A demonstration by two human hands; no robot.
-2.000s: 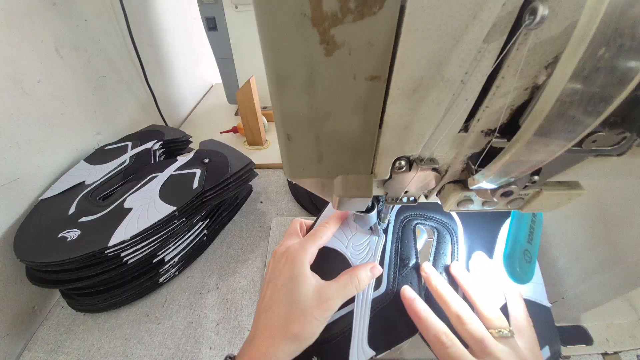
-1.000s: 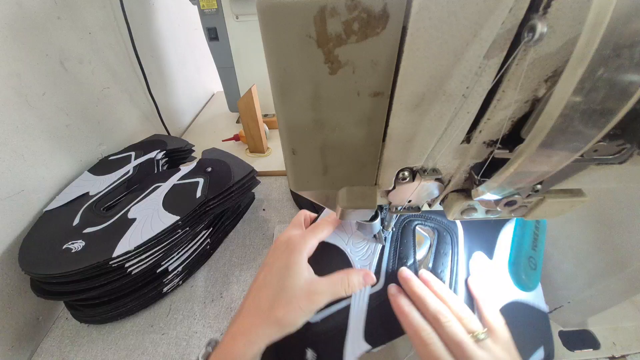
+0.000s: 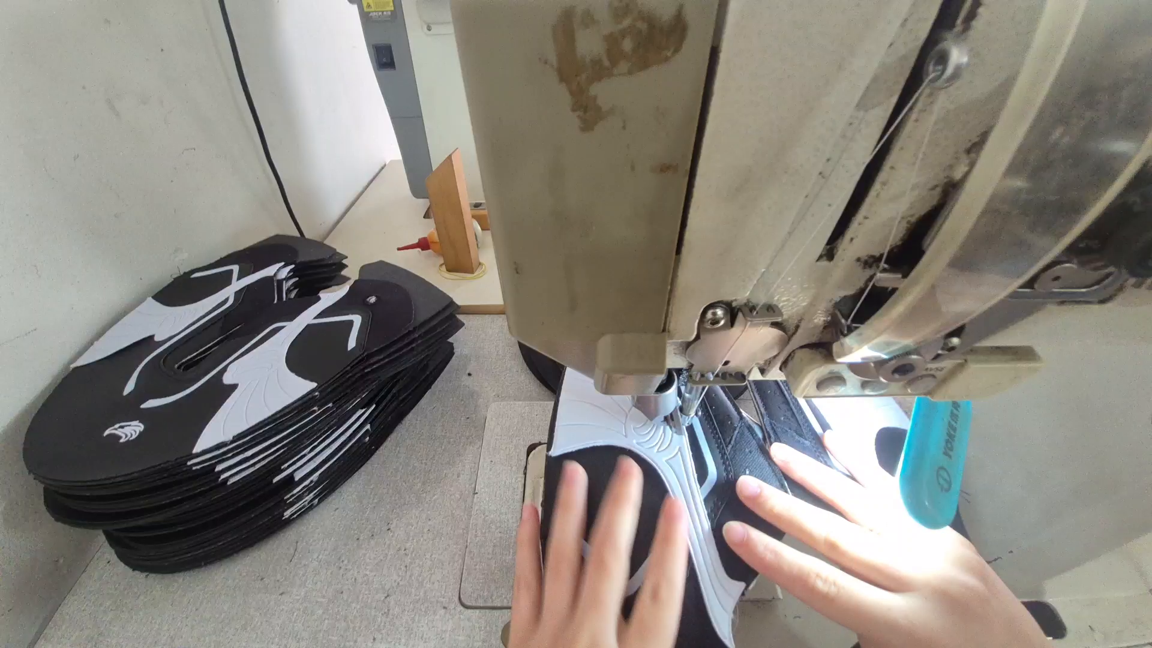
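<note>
A black and white shoe upper (image 3: 612,414) lies flat under the needle and presser foot (image 3: 688,405) of an industrial sewing machine (image 3: 594,180). My left hand (image 3: 598,558) rests on its near left part with the fingers spread, pressing it from above. On the right side of the same piece, my right hand (image 3: 855,540) lies flat, fingers apart, its fingertips on the black textured fabric. Neither hand grips the piece. Bright light falls on the back of my right hand. The seam right at the needle is partly hidden by the presser foot.
A tall stack of similar black and white uppers (image 3: 270,378) stands on the left of the grey table (image 3: 360,585). Behind it are a wooden block (image 3: 454,211) and a red-tipped bottle (image 3: 418,244). A teal plastic piece (image 3: 936,463) hangs beside my right hand.
The upper has turned and shifted under the needle. My left hand has moved from beside the presser foot toward the near edge, its fingers now pointing away from me.
</note>
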